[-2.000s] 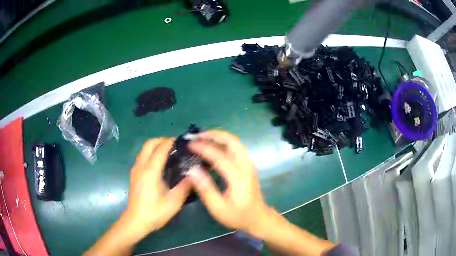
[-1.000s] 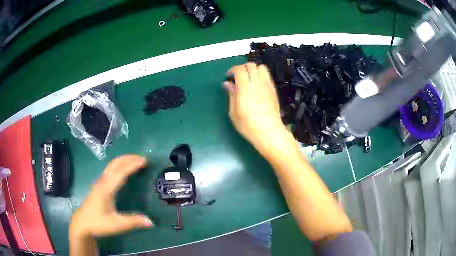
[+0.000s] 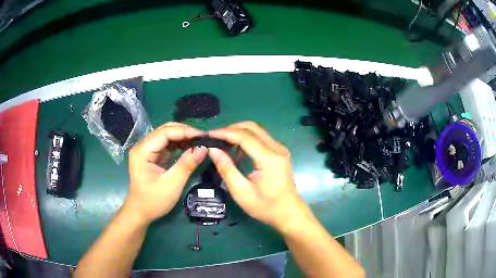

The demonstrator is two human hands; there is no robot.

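My left hand (image 3: 163, 168) and my right hand (image 3: 255, 168) meet above the green bench, their fingertips pinching a small black plastic part (image 3: 211, 142) between them. The fingers hide much of the part. Just below the fingertips, a black device housing (image 3: 205, 204) stands on the bench with a white label on it. Thin lead wires (image 3: 197, 239) trail from it towards the bench's near edge. Its upper end is partly hidden by my hands.
A bracket heap (image 3: 364, 125) lies at right under the electric screwdriver (image 3: 435, 87), beside a purple basket (image 3: 458, 153). A screw bag (image 3: 117, 120), screw pile (image 3: 198, 106) and black unit (image 3: 63, 164) are at left and top. Another unit (image 3: 233, 17) lies on the conveyor.
My right hand has come back from the bracket heap to the middle. My left hand has moved right to meet it, and both now hold a small black part. The screwdriver hangs further right than at first.
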